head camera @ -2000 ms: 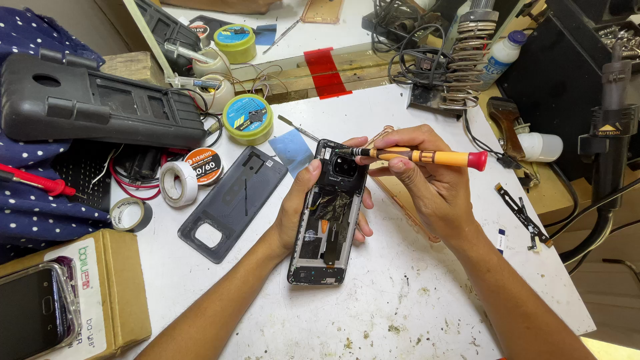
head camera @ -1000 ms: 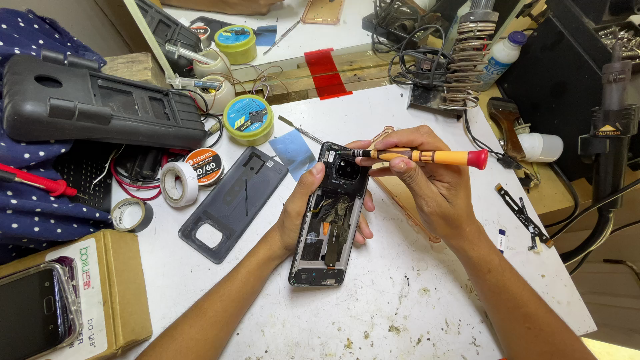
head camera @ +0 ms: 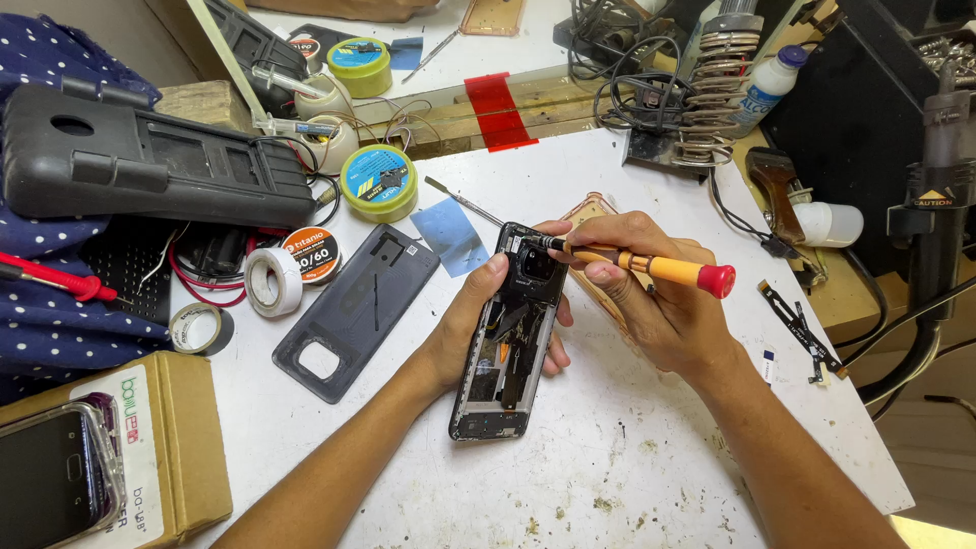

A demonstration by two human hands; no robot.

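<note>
My left hand [head camera: 476, 305] holds an opened smartphone [head camera: 507, 343], its back cover off and its inner parts showing. The thumb presses the near edge beside the camera module, and fingertips show at the far edge. In my right hand [head camera: 648, 282] is a precision screwdriver [head camera: 656, 267] with a yellow handle and red end cap; its tip meets the phone's top end above the camera module. The detached dark back cover [head camera: 358, 313] lies left of the phone. A metal spudger [head camera: 465, 200] and a blue sheet [head camera: 450, 236] are behind the phone, and a clear phone case [head camera: 591, 297] lies partly behind my right hand.
On the left are a black multimeter case [head camera: 152, 164], tape rolls [head camera: 273, 282], a solder spool [head camera: 313, 255], a flux paste tub [head camera: 379, 183] and a cardboard box [head camera: 183, 450] bearing another phone [head camera: 53, 473]. A soldering iron stand [head camera: 705, 114] and flex cables [head camera: 801, 332] are at right.
The screwdriver tip has moved left along the phone's top end since one second ago. My left hand still holds the phone.
</note>
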